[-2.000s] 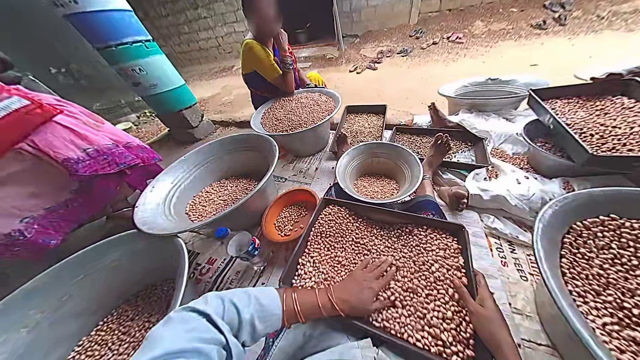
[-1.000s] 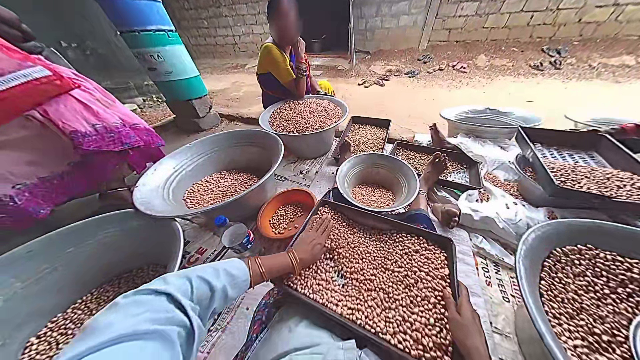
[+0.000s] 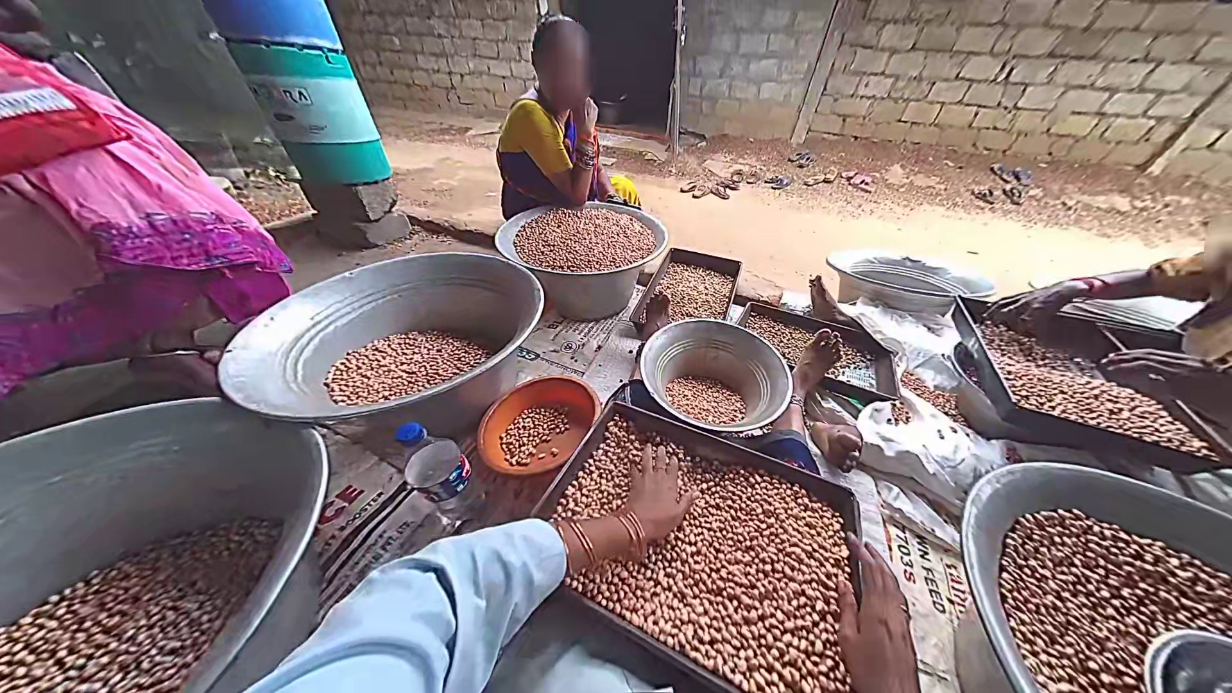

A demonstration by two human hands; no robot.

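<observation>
A rectangular dark metal tray (image 3: 616,630) full of reddish-brown shelled nuts or beans (image 3: 731,558) lies before me. My left hand (image 3: 656,500), with bangles at the wrist, rests palm down and fingers spread on the nuts near the tray's far left part. Along the right rim is my right hand (image 3: 878,621), its thumb inside the edge and its other fingers at the outer side. Just beyond the far left rim sits an orange bowl (image 3: 491,433) with some nuts, and a clear plastic bottle with a blue cap (image 3: 438,467) is beside it.
Large metal basins holding nuts stand at left (image 3: 322,481), upper left (image 3: 525,298), far centre (image 3: 510,250) and right (image 3: 972,520). A smaller metal basin (image 3: 654,361) adjoins the tray. A co-worker's hands (image 3: 1049,308) are over another tray (image 3: 1020,419). Other people sit nearby; feet extend between trays.
Over the last second my left hand has moved from the tray's left edge inward onto the nuts. A co-worker's hands have appeared over the tray at the right.
</observation>
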